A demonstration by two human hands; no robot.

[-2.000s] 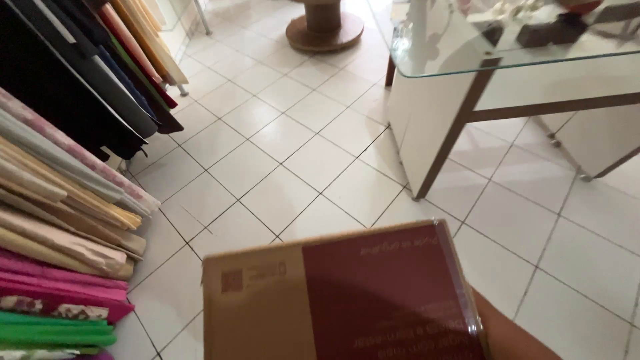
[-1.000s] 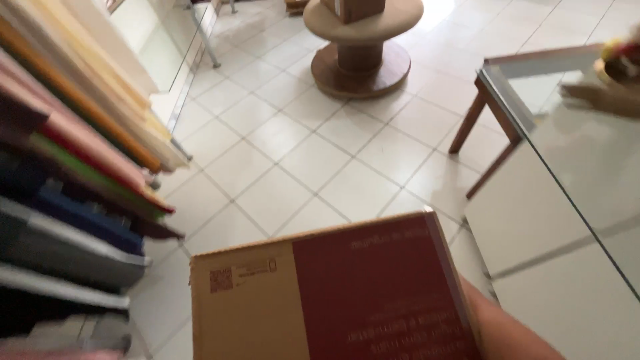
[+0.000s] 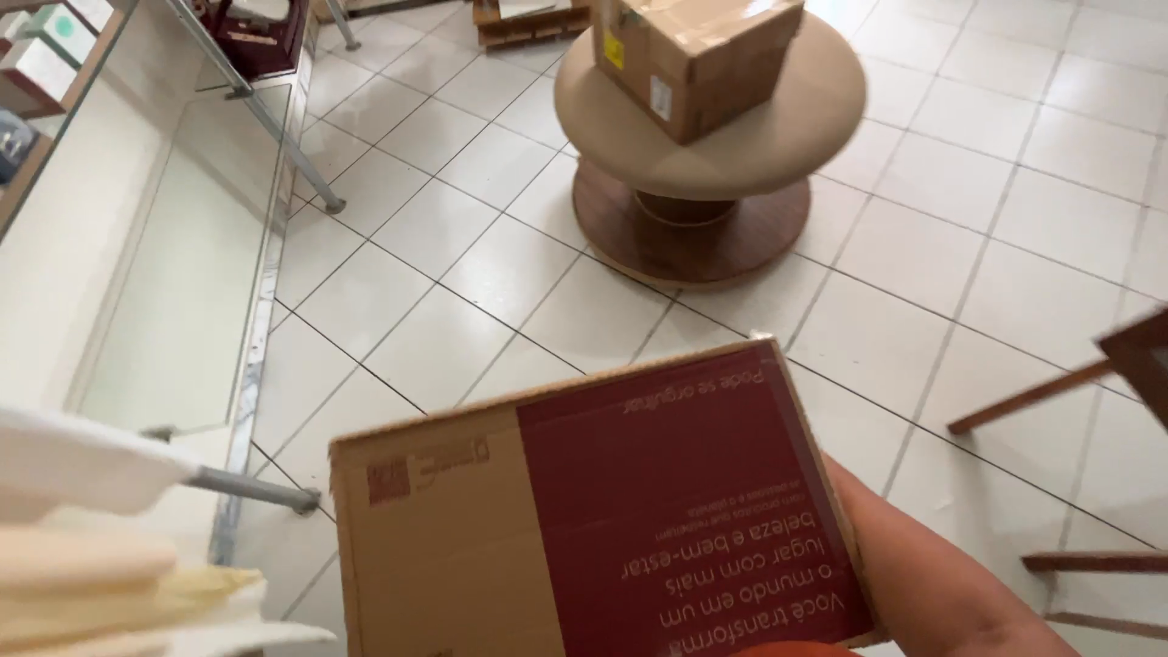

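Note:
A cardboard box (image 3: 447, 547) with a dark red printed panel is held out low in front of me and bears upside-down writing. My right forearm shows at the box's right edge, but the right hand itself is hidden behind or under the box. My left hand is out of sight. A bit of orange shows at the bottom edge, below the box. Farther ahead, a taped brown cardboard carton (image 3: 698, 78) rests on a round beige-topped stool (image 3: 611, 151) with a round wooden base.
Rolls or folds of cream fabric (image 3: 109, 566) and a metal leg (image 3: 260, 490) are at lower left. A glass-fronted display case (image 3: 173, 265) runs along the left. Wooden furniture legs (image 3: 1031, 397) stand at right on the white tiled floor (image 3: 922, 301).
The view has moved forward across the floor. The stool with the carton on it appears nearer, and the glass table at the right has left the view. The held box stays low in front.

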